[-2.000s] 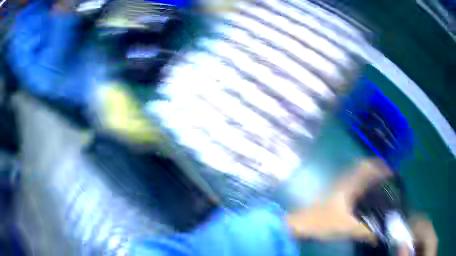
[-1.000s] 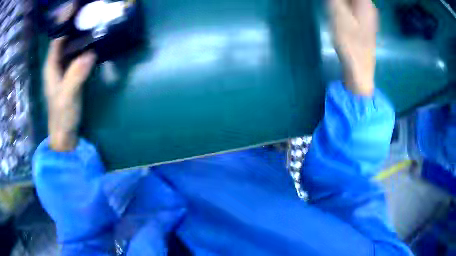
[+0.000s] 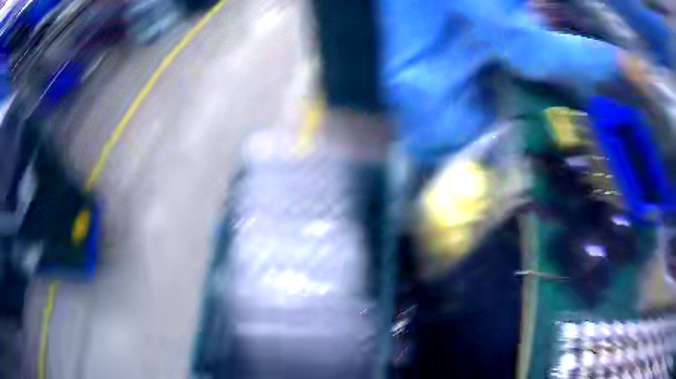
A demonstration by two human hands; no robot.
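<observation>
Neither of my hands is in the picture. The view is blurred and turned to the left side of the bench. Nearest in front are a clear tub with yellowish contents [image 3: 456, 203], a blister tray with rows of white-capped parts [image 3: 615, 351] at the bottom right, and a group of black housings [image 3: 593, 244] on the green bench mat [image 3: 548, 296]. A large blue bin [image 3: 630, 152] stands at the upper right.
A person in a blue smock [image 3: 452, 66] is at the bench, with a hand [image 3: 637, 74] near the blue bin. A blurred pale stack [image 3: 296, 259] stands left of the bench. A grey floor [image 3: 156, 244] has a yellow line [image 3: 141, 96].
The view has swung from the green mat with both my hands to the left bench edge and floor. My hands and the black housing by my left hand have left the picture.
</observation>
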